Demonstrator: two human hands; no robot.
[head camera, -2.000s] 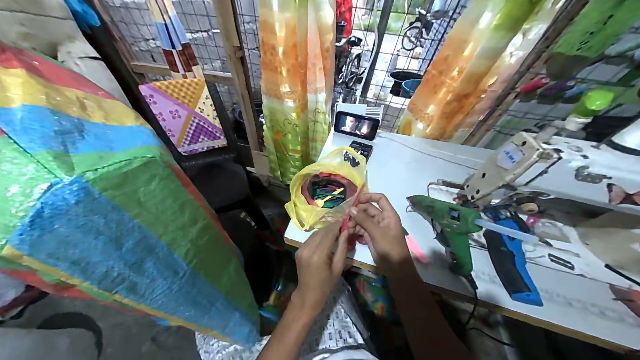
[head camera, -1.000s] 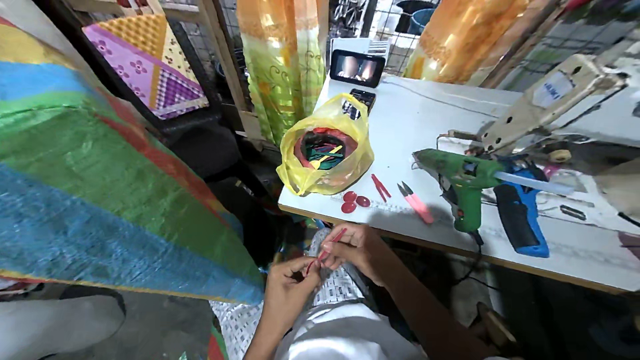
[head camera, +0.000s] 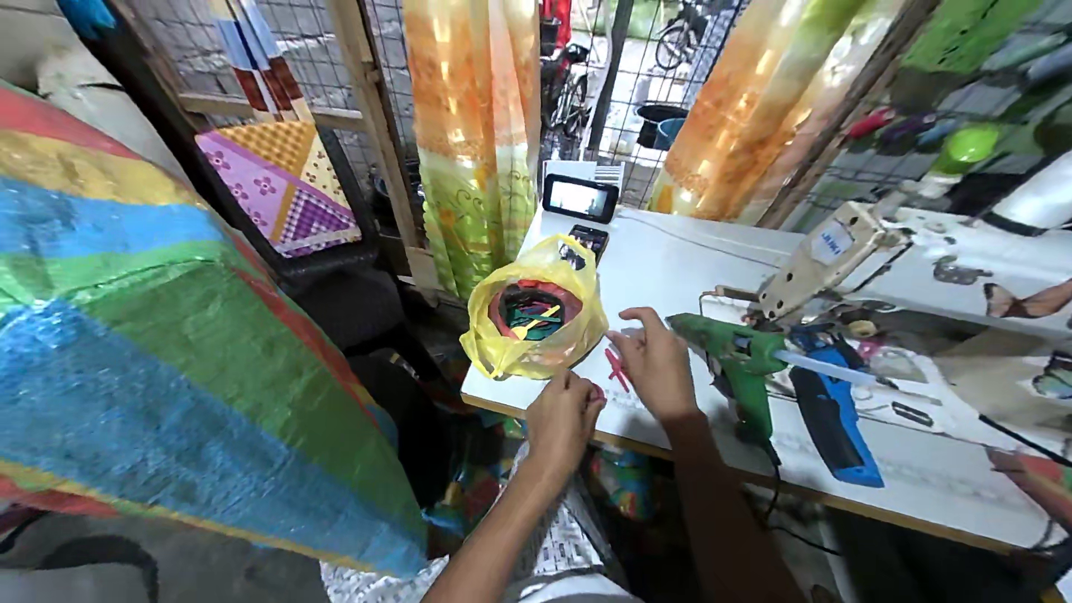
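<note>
My left hand (head camera: 563, 419) is at the table's front edge, its fingertips closed on a small red piece (head camera: 596, 394). Just to the right, my right hand (head camera: 655, 360) is over the tabletop with thumb and forefinger apart; nothing shows between them. Thin red strips (head camera: 616, 370) lie crossed on the table beside its fingers. Behind my left hand stands an open yellow plastic bag (head camera: 494, 356) around a red-rimmed container with green, dark and yellow pieces (head camera: 536, 322). Right of my right hand lies a green hot glue gun (head camera: 737, 368) with a pale glue stick in its back.
A blue-and-black tool (head camera: 837, 419) and a sewing machine (head camera: 879, 251) occupy the right side of the white table (head camera: 670, 276). Two phones (head camera: 579, 199) are at the back. A large multicoloured bundle (head camera: 193, 360) fills the left, near a dark chair (head camera: 335, 285).
My hands were together below the table edge one second ago. They are now at the tabletop and apart, my right hand near the red strips. The view has shifted.
</note>
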